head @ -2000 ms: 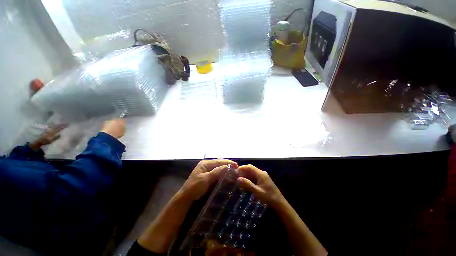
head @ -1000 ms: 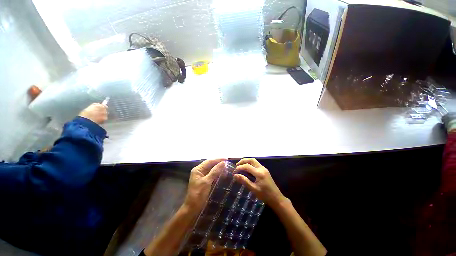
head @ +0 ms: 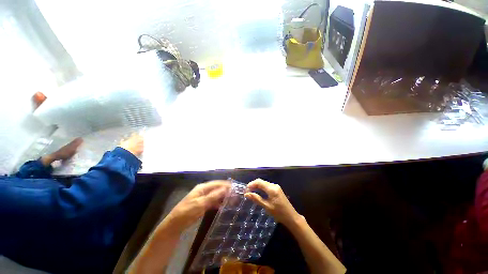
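Note:
A clear compartment tray (head: 238, 225) with a grid of square pockets is held over the lap, just below the table edge, tilted with its top end away from me. My right hand (head: 272, 199) grips its top right corner between thumb and fingers. My left hand (head: 200, 202) is blurred at the top left corner of the tray; whether its fingers grip the tray cannot be told.
A washed-out tray stack (head: 259, 59) stands at centre back. A left tray stack (head: 128, 96) lies by a blue-sleeved worker (head: 115, 166). A large carton (head: 412, 53) with crumpled film (head: 463, 107) is at right. A yellow bag (head: 304, 49) and phone (head: 323, 78) are beside it.
My left hand has shifted slightly left and down and is now blurred. My right hand stays on the tray's top corner. The blue-sleeved worker's hand has moved down and right from the left stack.

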